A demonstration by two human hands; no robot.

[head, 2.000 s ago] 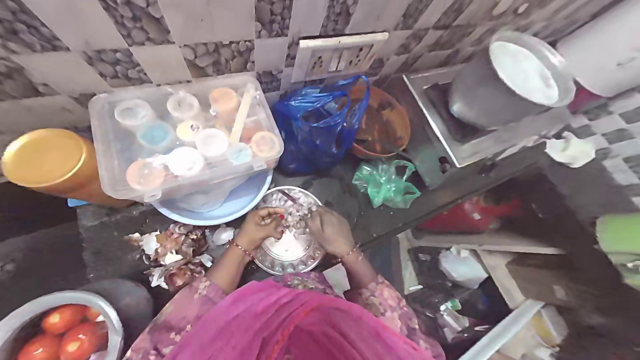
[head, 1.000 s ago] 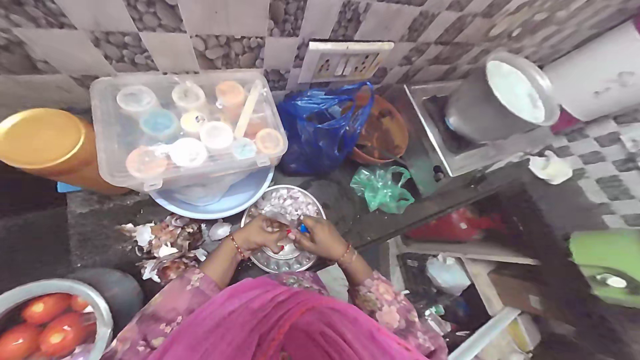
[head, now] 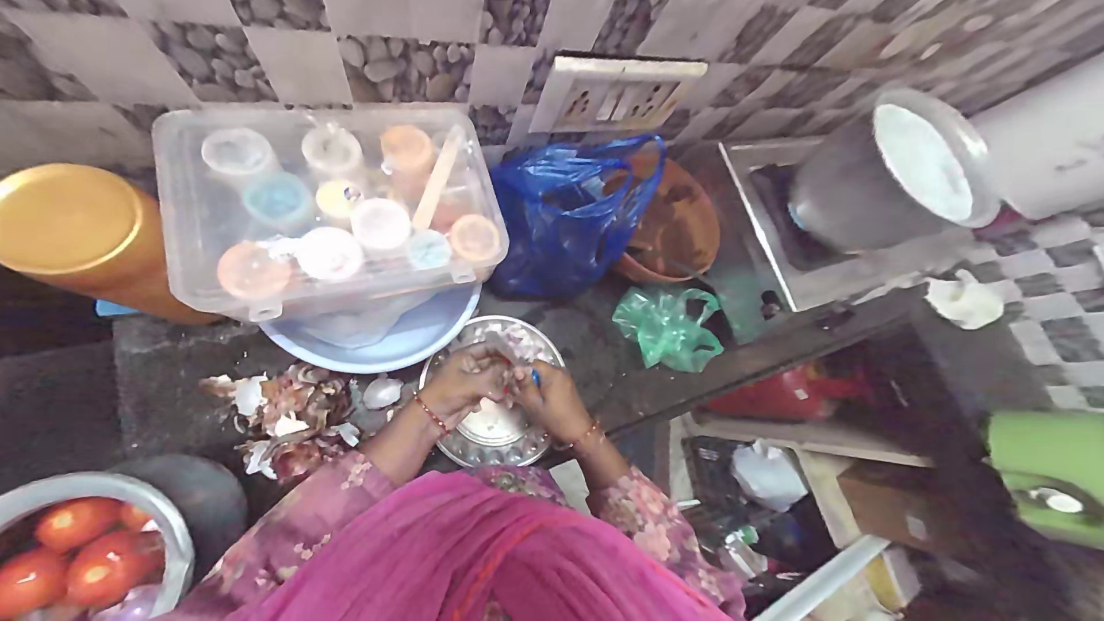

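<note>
Both of my hands meet over a round metal plate (head: 493, 438) near the counter's edge. My left hand (head: 470, 379) has its fingers curled around something small that is mostly hidden. In my right hand (head: 552, 401) is a small tool with a blue handle (head: 536, 377); its blade cannot be made out. Chopped pale onion pieces (head: 522, 341) lie on the far side of the plate. To the left are onion skins (head: 297, 414) and a pale peeled piece (head: 382, 392).
Behind the plate, a clear plastic box of jars (head: 332, 293) rests over a blue basin (head: 379, 354). Blue (head: 552, 224) and green (head: 668, 332) plastic bags stand to the right. A metal pot (head: 849, 190) is on the stove (head: 776, 259); a tomato bowl (head: 177, 535) is at lower left.
My hands remain over the plate. The blue handle shows at my right hand now and one second ago, but is not visible two seconds ago.
</note>
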